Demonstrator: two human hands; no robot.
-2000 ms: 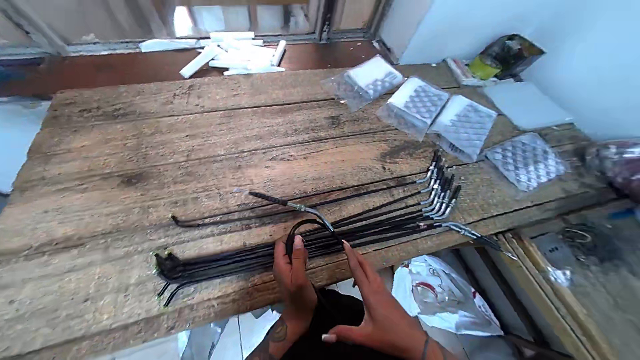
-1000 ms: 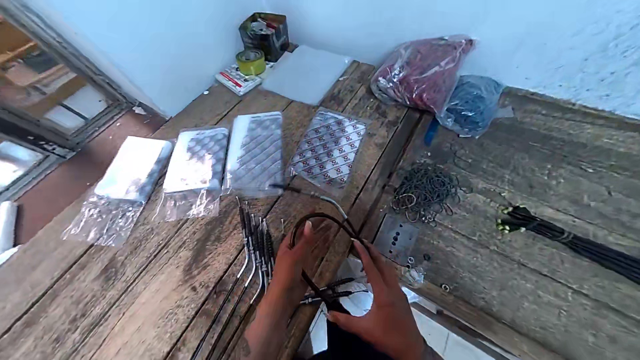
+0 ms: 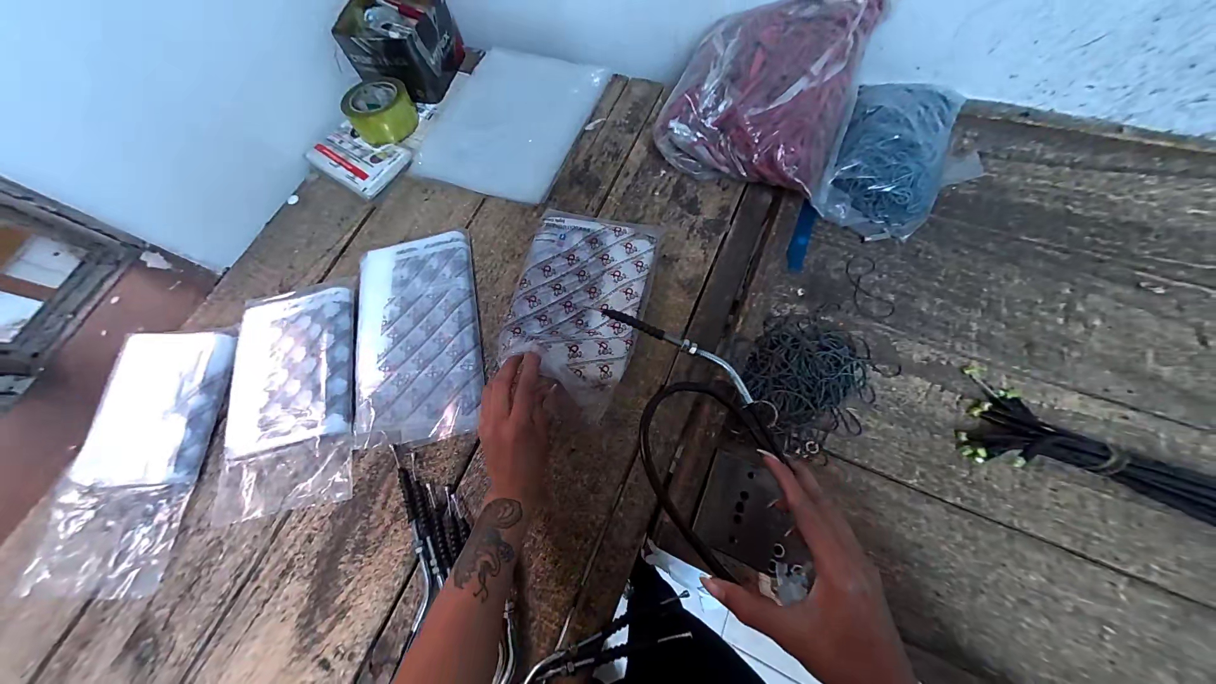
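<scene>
My left hand (image 3: 513, 408) has its fingertips on the lower edge of a printed clear plastic bag (image 3: 594, 285) lying on the wooden table. In my right hand (image 3: 807, 560) is a coiled black control cable (image 3: 655, 456), pinched between thumb and fingers; its bent metal end (image 3: 712, 359) with a black rubber boot reaches over toward that bag. More cables with metal elbows (image 3: 427, 560) lie under and beside my left forearm. Left of my left hand are several filled plastic bags, one of them a patterned bag (image 3: 418, 332).
A pile of dark rubber bands (image 3: 807, 370) and a drilled metal plate (image 3: 741, 503) lie right of centre. Behind are bags of red bands (image 3: 760, 95) and blue-grey bands (image 3: 888, 157), flat plastic sheets (image 3: 513, 123), yellow tape (image 3: 380, 111) and a box (image 3: 404, 43). A black cable bundle (image 3: 1073, 451) lies right.
My left hand has left the coiled cable and moved to the printed bag. My right hand still has the coil. The view has swung right since the earliest frame.
</scene>
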